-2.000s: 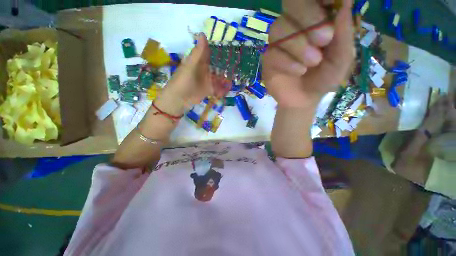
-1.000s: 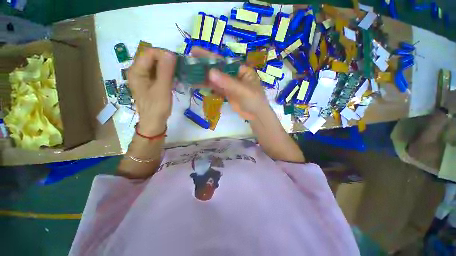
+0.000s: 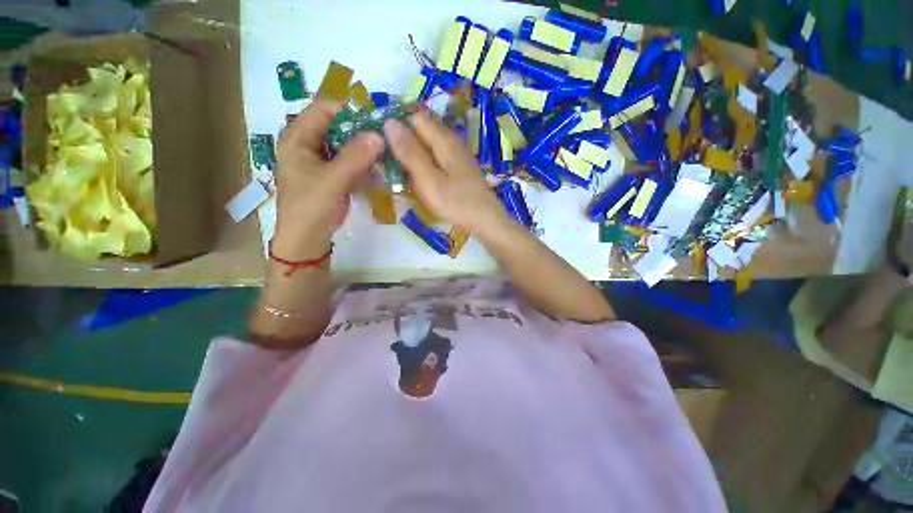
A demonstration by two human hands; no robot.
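My left hand [image 3: 318,165] and my right hand [image 3: 437,172] are close together over the left part of the white work sheet. Both hold a green board panel [image 3: 372,122] between thumbs and fingers; the fingers cover part of it. Amber tape pieces [image 3: 335,80] show just behind my left hand. A blue battery cell [image 3: 427,231] lies below my right hand, with amber tape beside it. Several blue cells with pale yellow pads [image 3: 493,58] lie behind and to the right of my hands.
A brown cardboard box [image 3: 180,150] with crumpled yellow liners [image 3: 95,165] stands at left. Green boards [image 3: 721,205], white labels [image 3: 684,192] and amber strips are heaped at right. A single green board [image 3: 290,80] lies at back left. Part of a person shows at the right edge.
My right hand first came down from high at right to join my left hand at the boards. Since then both hands have tilted the boards and drawn closer together. The view has shifted slightly.
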